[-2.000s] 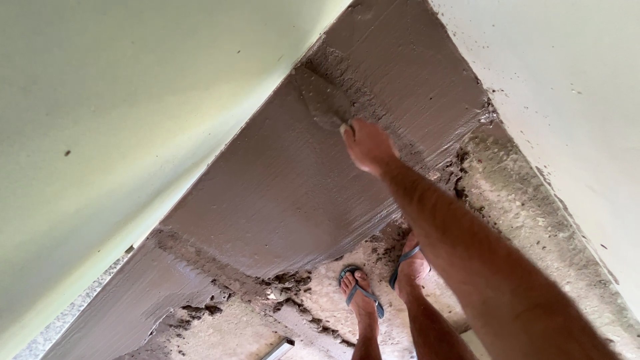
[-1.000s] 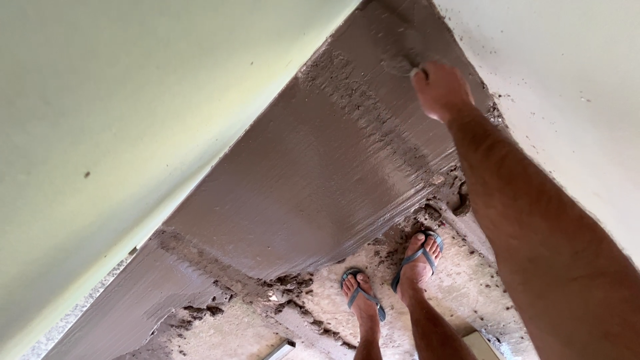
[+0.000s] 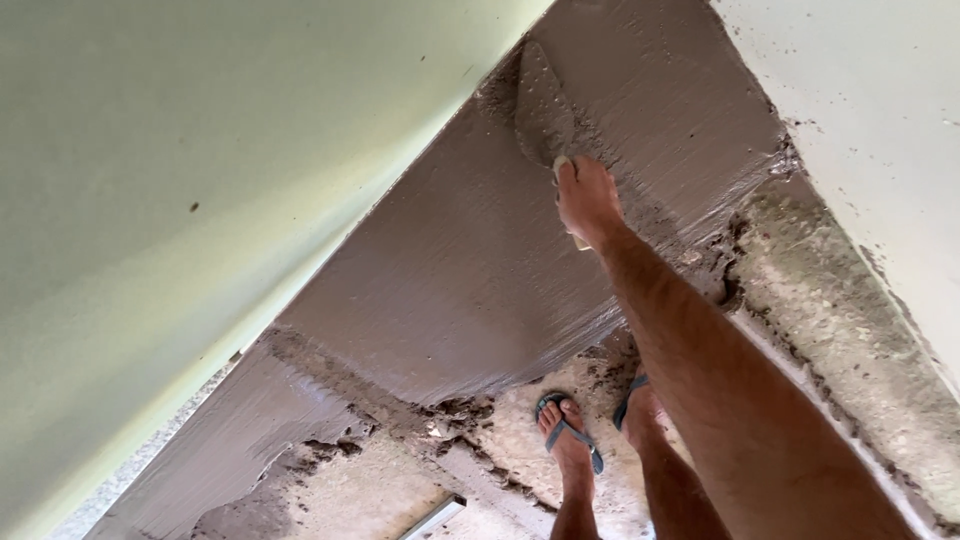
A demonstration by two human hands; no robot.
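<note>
My right hand (image 3: 590,201) grips the handle of a mortar-covered pointed trowel (image 3: 541,112). The blade lies on the wet brown mortar (image 3: 450,277) spread over the floor, its tip near the foot of the pale green wall. A rougher strip of mortar runs diagonally from beside the blade, partly hidden under my forearm. Around it the surface looks smooth, with fine trowel lines. My left hand is out of view.
The green wall (image 3: 187,187) rises on the left, a white wall (image 3: 862,112) on the right. My feet in flip-flops (image 3: 568,435) stand on rough bare floor by the mortar's ragged edge. A metal bar (image 3: 435,517) lies at the bottom.
From near the white wall, my right hand has moved left with the trowel, to the rough strip beside the green wall. My foot on the right has shifted slightly.
</note>
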